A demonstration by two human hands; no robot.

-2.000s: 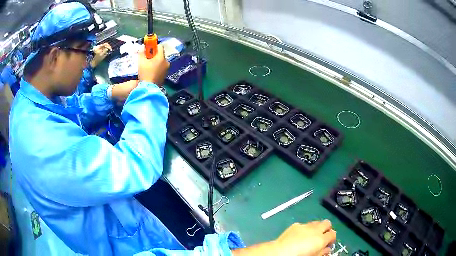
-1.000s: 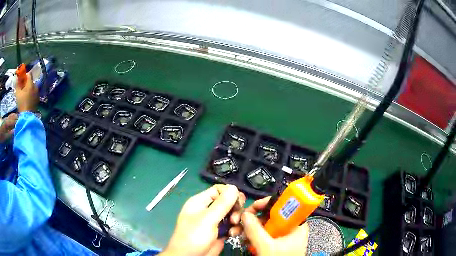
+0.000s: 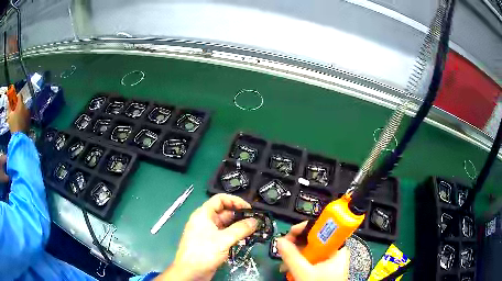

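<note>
My left hand [image 3: 212,236] holds a black watch housing [image 3: 257,226] between thumb and fingers, low in the middle of the view. My right hand [image 3: 316,263] is wrapped round the orange electric screwdriver [image 3: 332,229], with its fingertips at a small dark part [image 3: 276,247] just right of the housing. The screwdriver's tip is hidden below the frame edge. A pile of small white strips [image 3: 242,268] lies under the housing. The grey speckled screw plate [image 3: 359,258] is partly hidden behind the right hand. Silver tweezers [image 3: 172,209] lie left of the left hand.
Foam trays with housings stand behind the hands [image 3: 264,189], at the left [image 3: 146,159] and at the right [image 3: 432,230]. A yellow packet [image 3: 389,263] lies by the plate. A coil spring [image 3: 385,134] and black cable rise from the screwdriver. Another person's blue sleeve [image 3: 26,175] is at far left.
The view has swung right since the first frame. Since the second, my hands have moved slightly apart and the housing in my left hand has come into clearer view.
</note>
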